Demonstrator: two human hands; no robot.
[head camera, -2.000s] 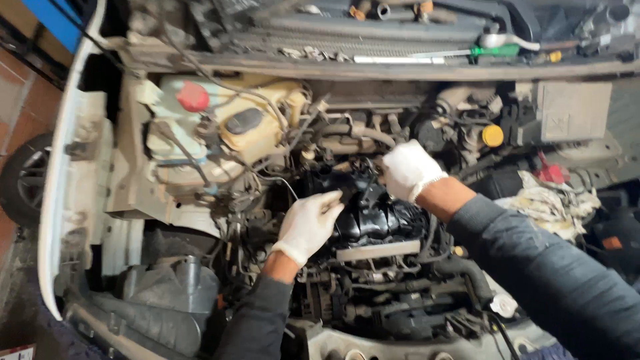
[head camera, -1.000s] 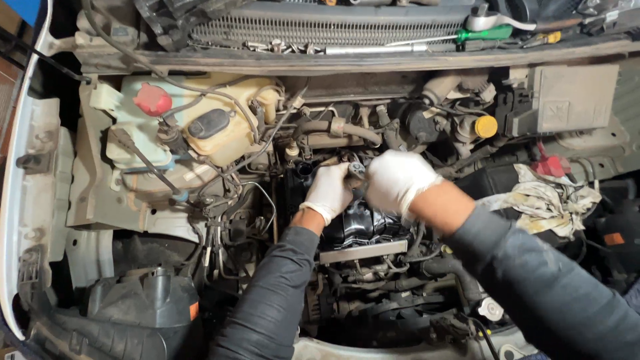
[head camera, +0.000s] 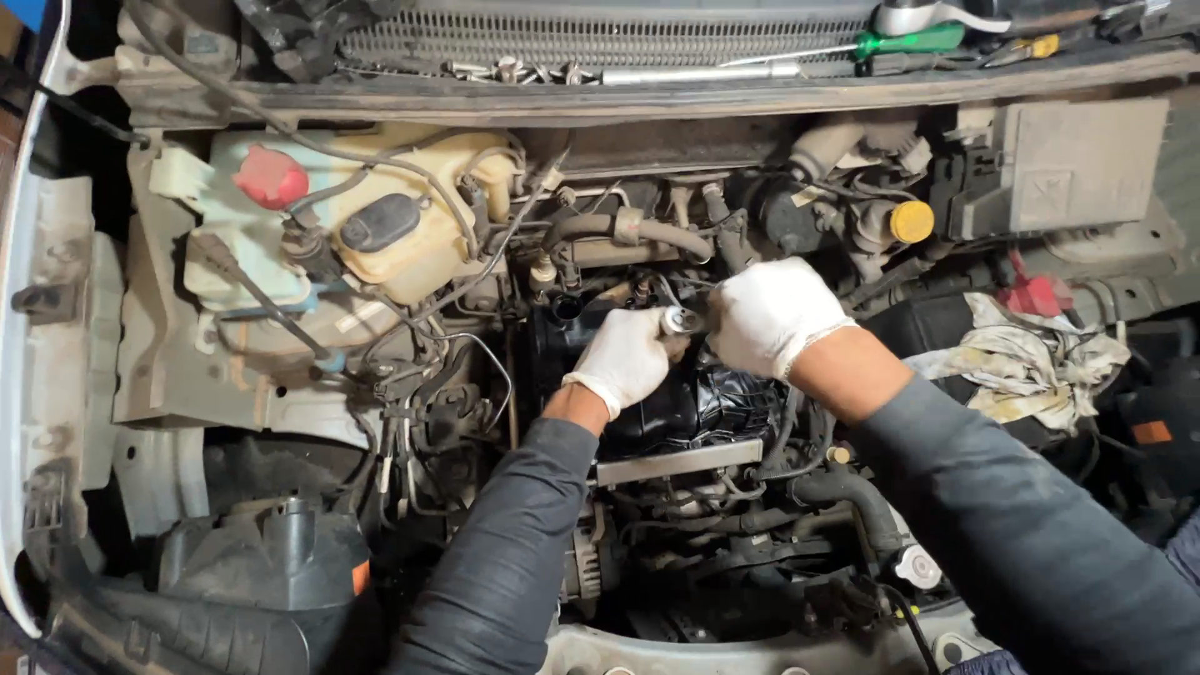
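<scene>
My left hand (head camera: 623, 354), in a white glove, is closed around a metal cylindrical part (head camera: 680, 321) whose round end shows between thumb and fingers. Close beside it on the right is my right hand (head camera: 773, 314), also gloved, its fingers curled down out of sight; whether it grips anything cannot be told. Both hands are over the black engine cover (head camera: 656, 417), which has black plastic film (head camera: 736, 398) at its right part. A round opening (head camera: 565, 307) shows at the cover's upper left corner. Behind the hands runs a thick hose (head camera: 647, 228).
Along the cowl lie a green-handled screwdriver (head camera: 909, 39), a ratchet (head camera: 947, 17), a long metal extension or tube (head camera: 698, 73) and small bolts. A fluid reservoir with a red cap (head camera: 270, 176) stands at left, a yellow cap (head camera: 911, 222) and a stained rag (head camera: 1027, 361) at right.
My left hand has moved up toward my right hand, and the metal part now shows in its fingers. Two seconds ago the hands were farther apart. The view has shifted somewhat.
</scene>
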